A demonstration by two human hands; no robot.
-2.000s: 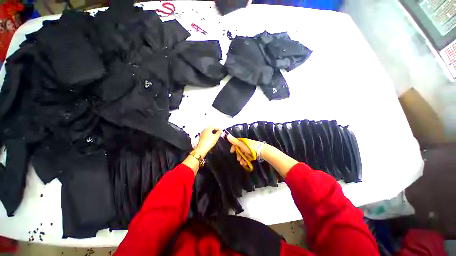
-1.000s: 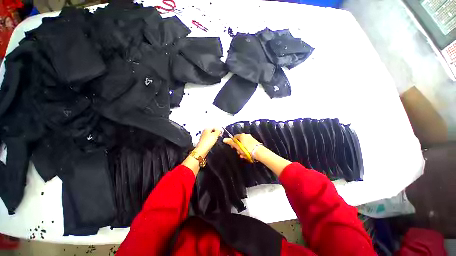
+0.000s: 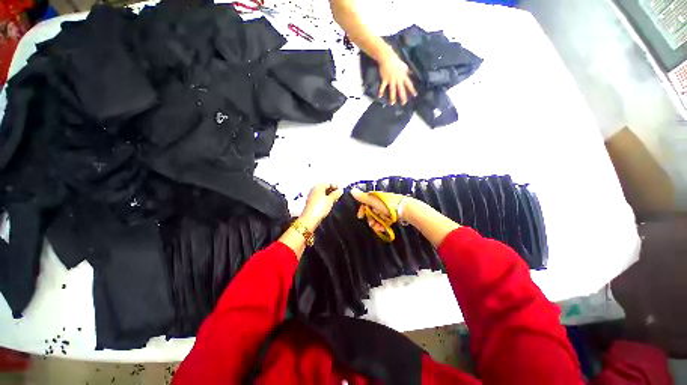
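Observation:
A chain of black sewn pieces (image 3: 459, 218) lies pleated in a long row along the near side of the table. My left hand (image 3: 322, 203) pinches the far edge of the chain of black pieces near its middle. My right hand (image 3: 374, 207) is just to the right and holds the yellow-handled scissors (image 3: 386, 227) by their loops. The scissor blades are hidden by the hand and cloth. Connecting threads are too thin to see.
A heap of black pieces (image 3: 181, 113) covers the table's left side. Another person's hand (image 3: 397, 77) rests on a small pile of black pieces (image 3: 444, 60) at the far side. Red-handled scissors (image 3: 248, 7) and a small red tool (image 3: 300, 31) lie at the far edge.
Another person's arm has come in from the far side, and the small pile has shifted right and away from me. My right hand has moved slightly right and up with the scissors.

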